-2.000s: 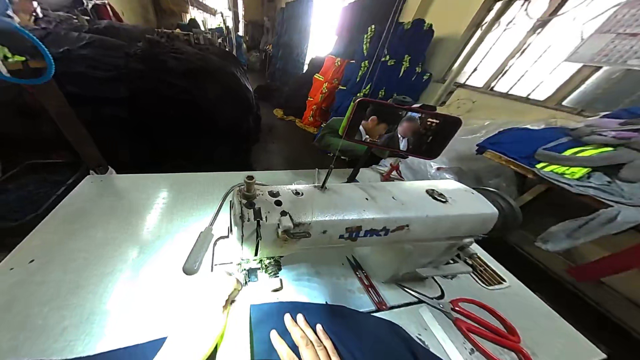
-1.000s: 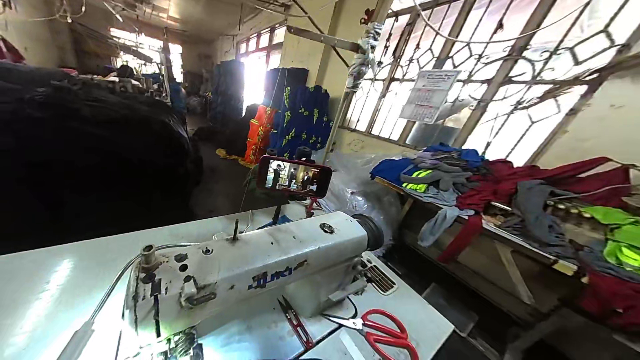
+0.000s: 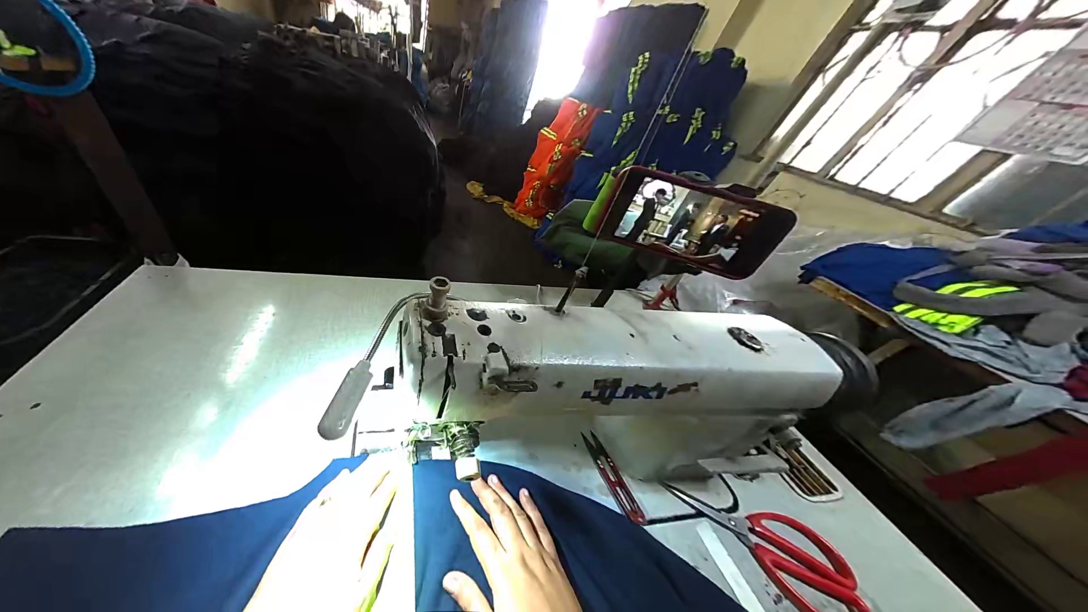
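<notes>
A white Juki sewing machine [image 3: 629, 357] stands on a pale table, its lamp shining on the needle area. Navy blue fabric [image 3: 620, 552] lies under and in front of the needle end, with a yellow-green strip [image 3: 378, 552] along it. My right hand [image 3: 514, 544] rests flat on the fabric, fingers apart, just below the presser area. Left of the needle, my left hand [image 3: 331, 535] is on the fabric beside the strip, washed out by glare; whether its fingers pinch the cloth cannot be told.
Red-handled scissors [image 3: 799, 552] and red thread snips [image 3: 614, 480] lie right of the fabric. A phone [image 3: 697, 221] is mounted behind the machine. Piled garments [image 3: 960, 289] lie at the right, a large dark heap [image 3: 297, 144] stands behind the table, and a lamp arm [image 3: 347, 399] hangs left of the needle.
The view swung right and came back. My left hand, not clearly seen before, now shows on the fabric left of the needle. More blue fabric shows at the left than two seconds ago.
</notes>
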